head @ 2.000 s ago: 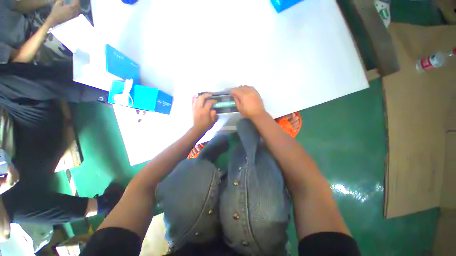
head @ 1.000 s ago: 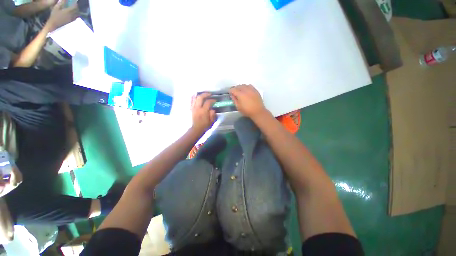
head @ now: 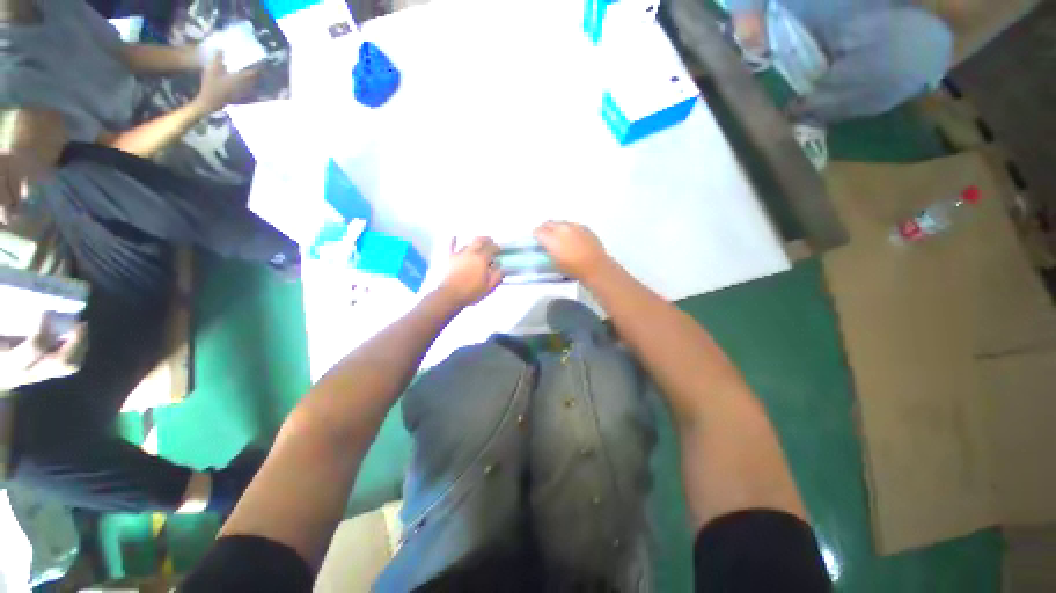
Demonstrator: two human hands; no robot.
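A dark, shiny handheld device (head: 525, 262) with silver-green reflections lies level between my hands, above the near edge of the white table top (head: 498, 151). My left hand (head: 473, 270) holds its left end. My right hand (head: 570, 248) holds its right end. The fingers cover both ends. A plain pale box or tray (head: 515, 310) is below the device, by my knees, partly hidden.
An open blue box (head: 391, 257) with white pieces stands at the left. A blue crumpled lump (head: 374, 75) lies at the far left. A blue-and-white box (head: 649, 107) is at the far right. People sit left and far right. A red-capped bottle (head: 936, 218) lies on cardboard (head: 915, 348).
The view has shifted, showing more of the table's far side, its boxes and a person at the far right. The device stays in both hands. My knees have come closer together.
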